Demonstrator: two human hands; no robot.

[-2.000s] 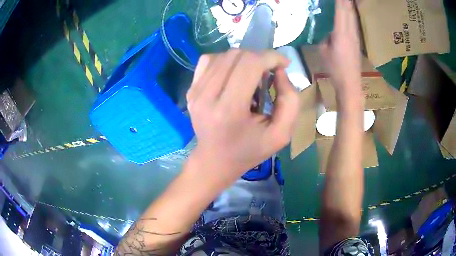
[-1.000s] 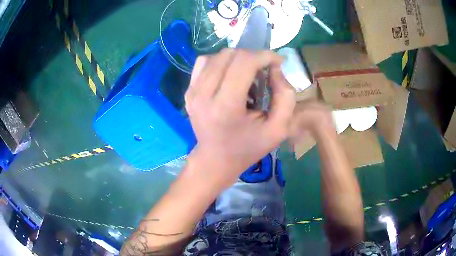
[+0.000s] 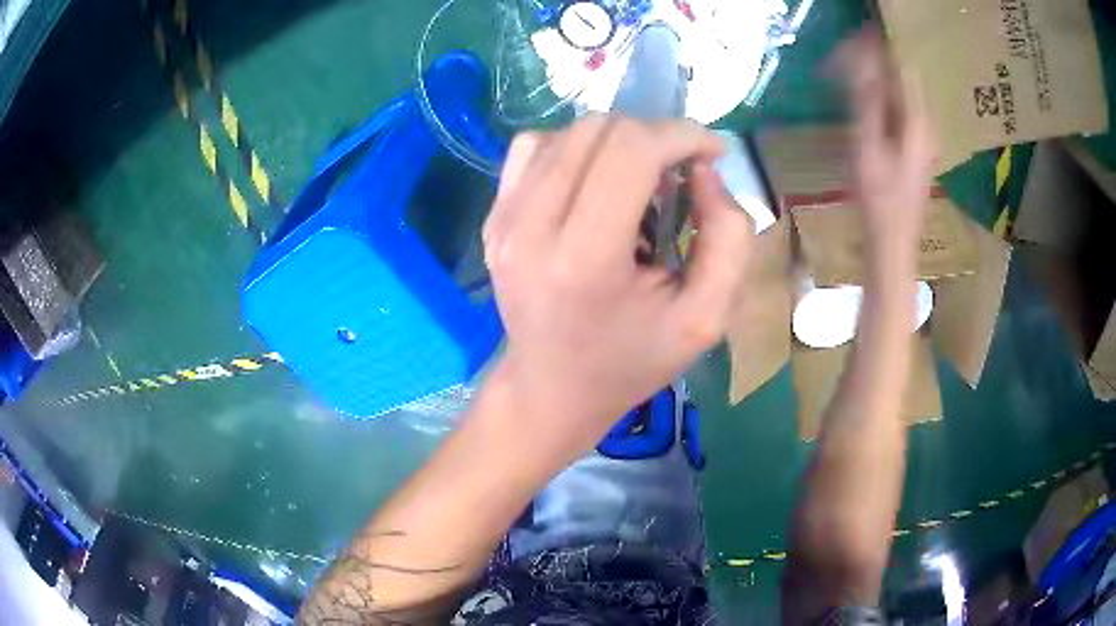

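My left hand (image 3: 612, 245) is closed around the end of a long silver-grey cylinder (image 3: 655, 76) in the middle of the view. A dark metal part shows between thumb and fingers; the rest of the grip is hidden. The cylinder's far end lies over a white disc-like pump part (image 3: 731, 61) at the top. A round white gauge (image 3: 586, 25) and a clear looping hose (image 3: 425, 73) are beside it. My right hand (image 3: 884, 122) is blurred, raised to the right of the cylinder and apart from it. Its fingers look extended, with nothing visible in them.
A blue plastic stool (image 3: 355, 324) lies left of my left hand on the green floor. An open carton (image 3: 967, 275) with white canisters (image 3: 826, 316) is at right, partly behind my right forearm. A printed brown carton (image 3: 1004, 73) is at top right. A white canister (image 3: 744, 184) is beside the cylinder.
My right hand moved in to the cylinder near my left hand, then back out to the upper right. My left hand keeps its grip. The view has shifted slightly.
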